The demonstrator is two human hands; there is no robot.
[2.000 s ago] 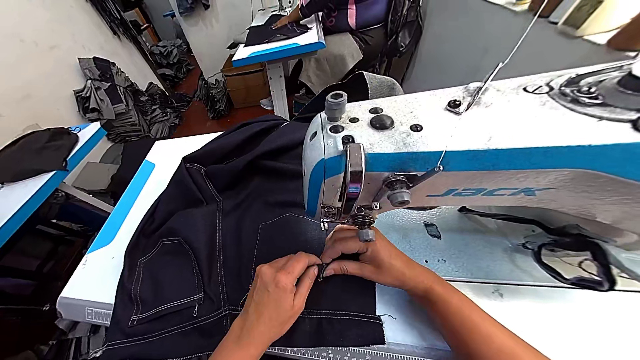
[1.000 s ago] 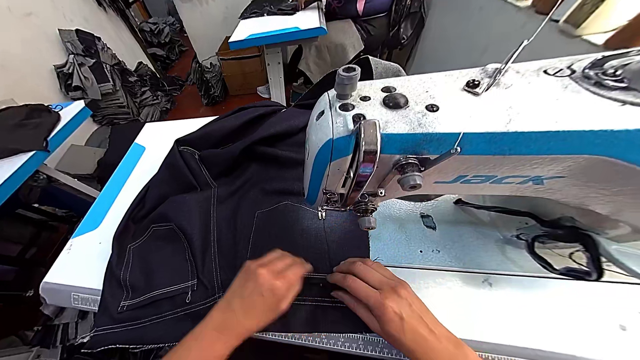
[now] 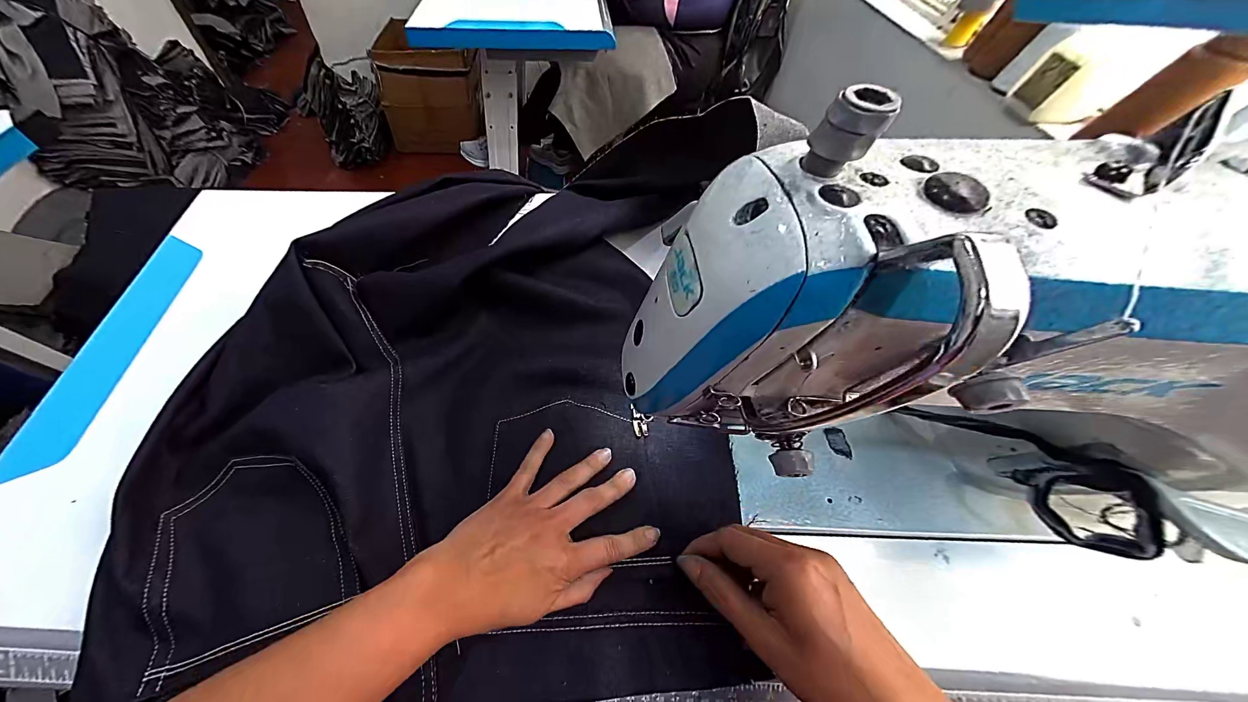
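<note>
Dark denim trousers (image 3: 468, 331) with pale stitching lie spread on the sewing table (image 3: 234, 253). The presser foot (image 3: 639, 421) of a Jack industrial sewing machine (image 3: 760, 253) rests at the top right of a back pocket (image 3: 546, 439). Flat on that pocket lies my left hand (image 3: 546, 546), fingers spread, nothing in it. My right hand (image 3: 770, 595) pinches the fabric near the pocket's lower right corner, beside the cloth's right edge. Another stitched pocket (image 3: 249, 546) shows at the left.
A ruler strip (image 3: 39, 666) runs along the table's front edge. A black strap loop (image 3: 1102, 512) lies under the machine arm. Behind are piled dark cloth (image 3: 146, 107), a cardboard box (image 3: 424, 88), another table (image 3: 507, 37) and a seated person (image 3: 624, 88).
My left hand has opened and flattened on the pocket; two seconds ago both hands met close under the presser foot. The view has moved nearer to the machine.
</note>
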